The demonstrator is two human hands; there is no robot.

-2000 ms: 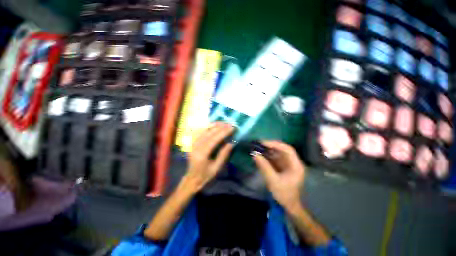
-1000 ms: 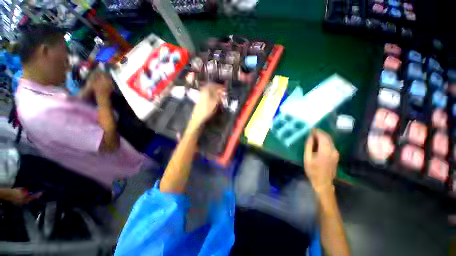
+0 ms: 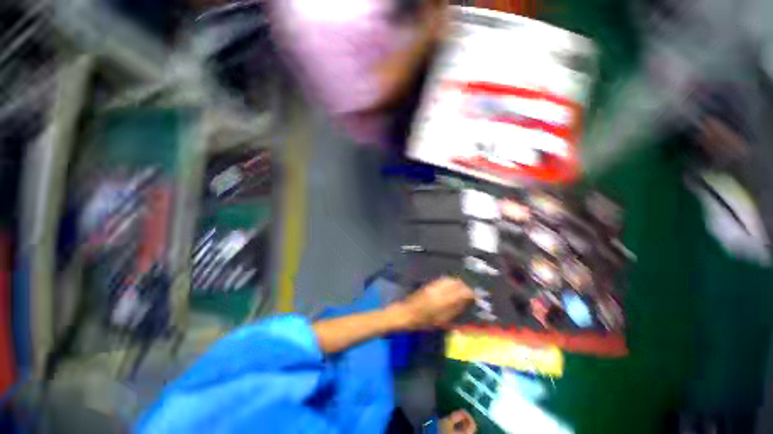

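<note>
The picture is strongly blurred. My left hand (image 3: pixel 441 301), in a blue sleeve, is at the near part of the dark pocketed tray (image 3: pixel 428 233), close to its red edge (image 3: pixel 542 339). Its fingers look bent together by a row of small white pieces (image 3: pixel 481 236); whether it holds anything cannot be told. Metallic, pink and light-blue watch parts (image 3: pixel 551 242) fill pockets farther along the tray. My right hand (image 3: pixel 459 421) is small and cut off at the bottom edge, near the pale cut-out sheet (image 3: pixel 513 403); its grip cannot be told.
A yellow paper strip (image 3: pixel 504 353) lies along the tray's red edge. A red shallow bin with pieces (image 3: pixel 517 127) on a white board lies beyond the tray. A person in pink (image 3: pixel 335 55) is at the top. A rack (image 3: pixel 191 212) with loaded shelves stands left, past a yellow floor line.
The view has swung left and turned, bringing the rack in. The pale-parts tray has left view. My left hand stays over the red-edged tray; my right hand is now mostly out of frame.
</note>
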